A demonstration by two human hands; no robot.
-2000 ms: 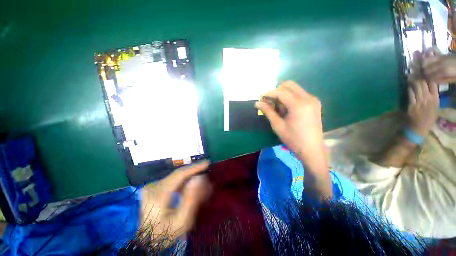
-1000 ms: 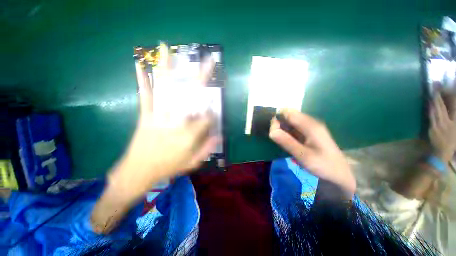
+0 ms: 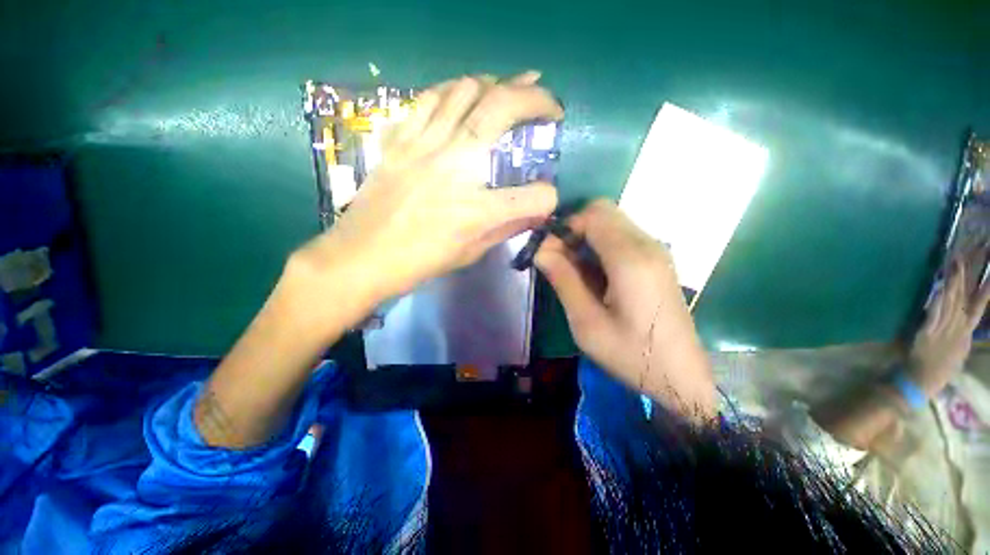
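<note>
An open tablet (image 3: 445, 325) lies in front of me, with circuit parts at its far end and a silvery panel nearer. My left hand (image 3: 440, 179) lies spread across its far half, fingers curved over the far and right edges. My right hand (image 3: 613, 271) is at the tablet's right edge and pinches a small black adhesive piece (image 3: 528, 252) there. The left fingertips are close to the piece; whether they touch it is unclear. The white backing sheet (image 3: 695, 184) lies tilted to the right, its near end partly hidden by my right hand.
A blue parts bin (image 3: 38, 271) stands at the left edge. The green bench (image 3: 195, 249) has its near edge before my lap. At the right, another person's hand (image 3: 950, 325) with a blue wrist band rests by another tablet (image 3: 961, 222).
My right hand has moved from the backing sheet to the tablet's right edge with a black piece. My left hand came onto the tablet and shifted toward its far end. The sheet is now tilted.
</note>
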